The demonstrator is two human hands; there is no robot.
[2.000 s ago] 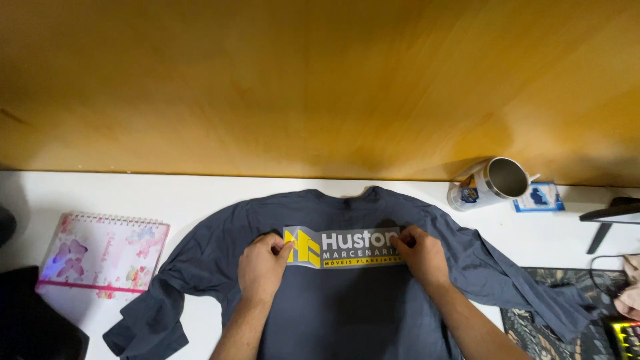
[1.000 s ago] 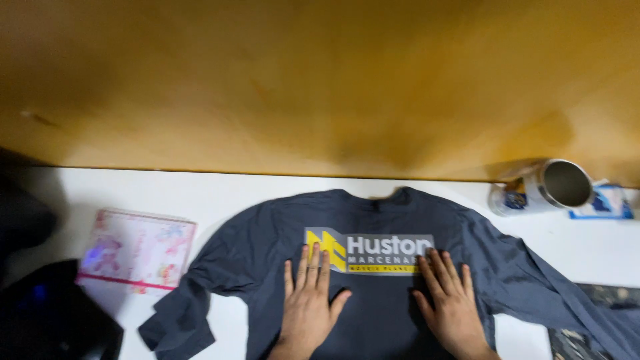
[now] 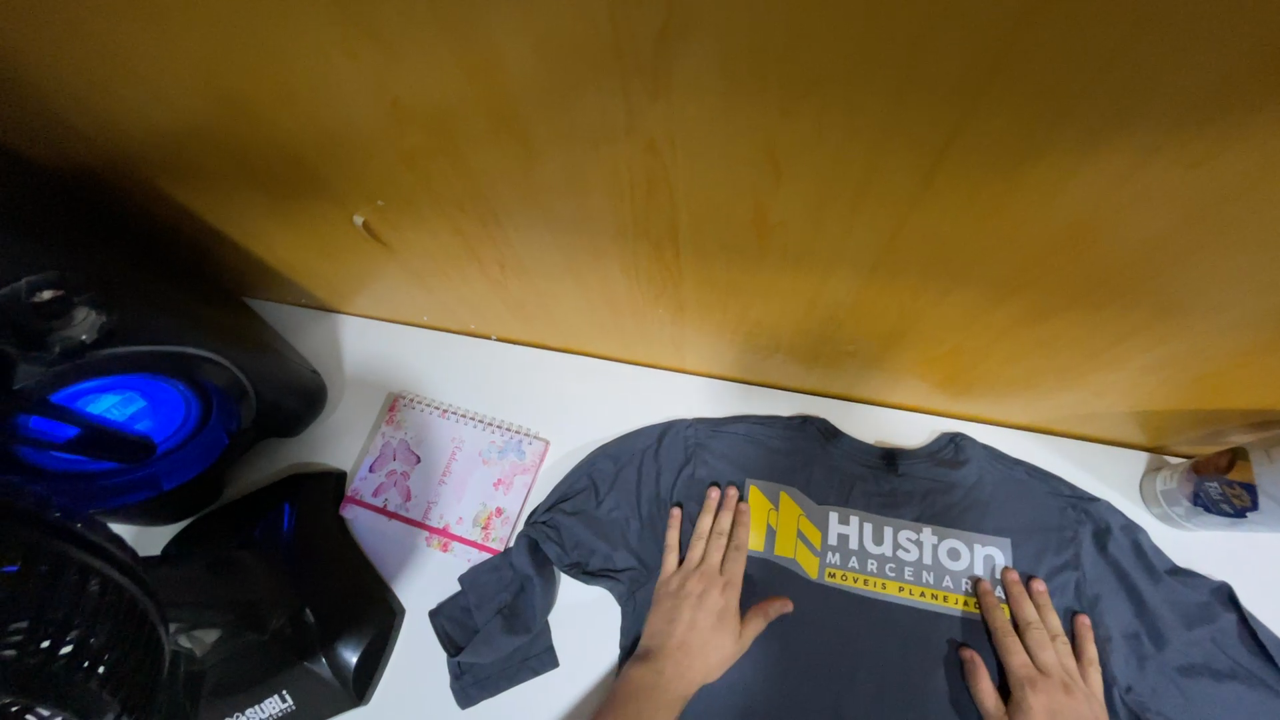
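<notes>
A dark grey long-sleeved shirt point(image 3: 860, 660) lies spread on the white table, its neckline toward the wooden panel. Across its upper part sits a rectangular transfer film point(image 3: 900, 560) with a yellow emblem and white lettering. My left hand point(image 3: 705, 600) rests flat on the shirt, fingers spread, fingertips by the film's left edge. Flat near the film's lower right corner is my right hand point(image 3: 1040, 650), its fingertips over that corner. Neither hand grips anything. The shirt's left-side sleeve point(image 3: 500, 620) is folded over on itself; the lower part of the shirt is out of view.
A spiral notebook point(image 3: 450, 475) with butterflies and a pink elastic band lies left of the shirt. Black equipment point(image 3: 270, 590) and a round blue-lit device point(image 3: 120, 420) stand at far left. A printed mug point(image 3: 1215, 490) stands at right. The wooden panel point(image 3: 700, 200) rises behind the table.
Two seconds ago my fingers pinched the film at both sides; both hands then opened flat onto the shirt. The view has swung left, bringing the blue-lit device into sight.
</notes>
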